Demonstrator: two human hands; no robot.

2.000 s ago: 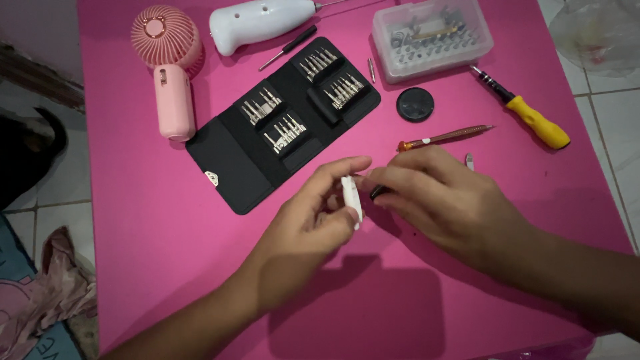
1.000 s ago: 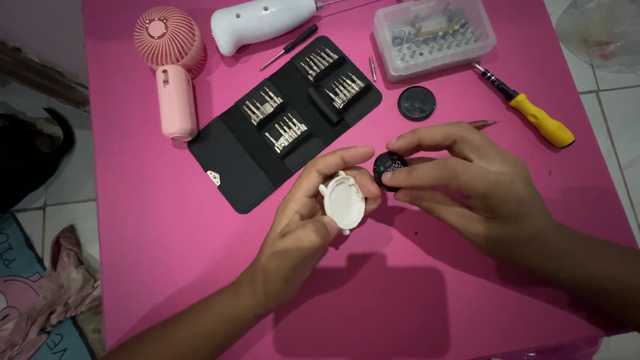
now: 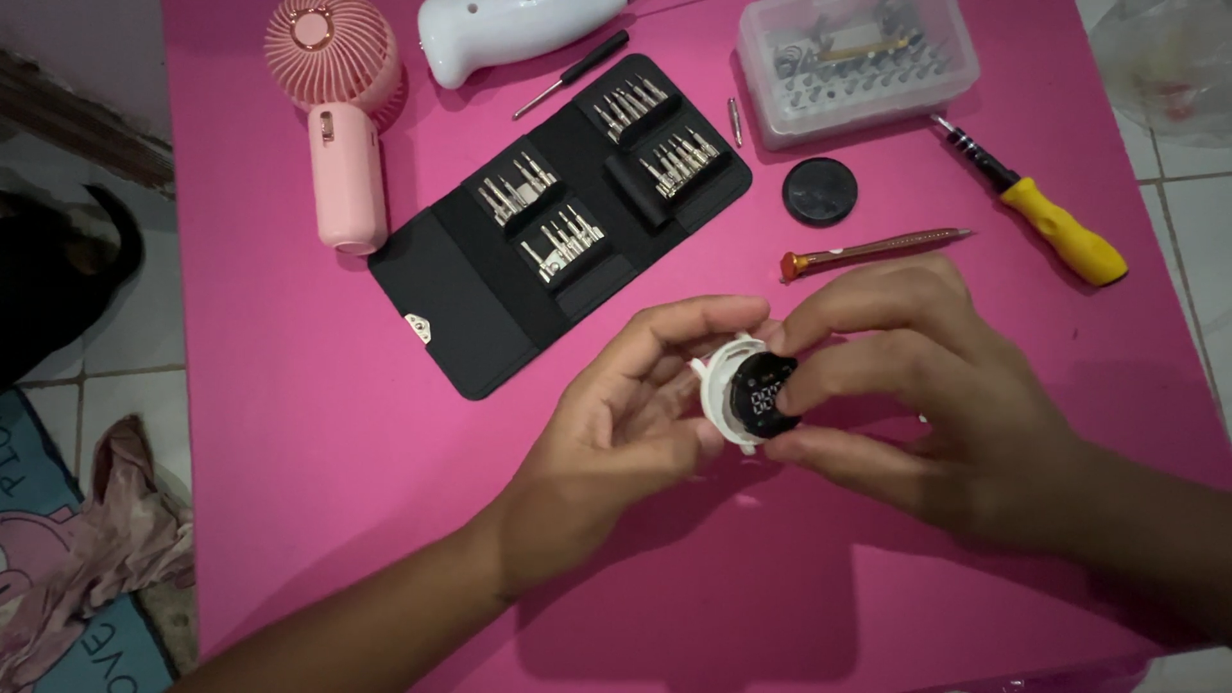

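Observation:
Between the fingers of my left hand (image 3: 635, 404) is a round white plastic casing (image 3: 712, 399), its hollow side facing up. My right hand (image 3: 905, 395) holds a round black digital display module (image 3: 763, 395) with white digits, tilted and partly inside the casing; my fingertips cover its right side. Beyond the right hand lie a round black disc (image 3: 819, 192) and a brown precision screwdriver (image 3: 871, 252). An unfolded black bit wallet (image 3: 568, 231) with metal screwdriver bits lies beyond my left hand.
On the pink tabletop (image 3: 385, 539) are a pink handheld fan (image 3: 346, 173), a white handheld appliance (image 3: 525, 34), a small black screwdriver (image 3: 573, 75), a loose bit (image 3: 735, 122), a clear plastic box (image 3: 857, 82) of bits and a yellow-handled screwdriver (image 3: 1064, 231) near the right edge.
The black display module has moved left from beside the white casing to partly inside it. Two seconds ago the casing was seen edge-on; now its hollow side shows.

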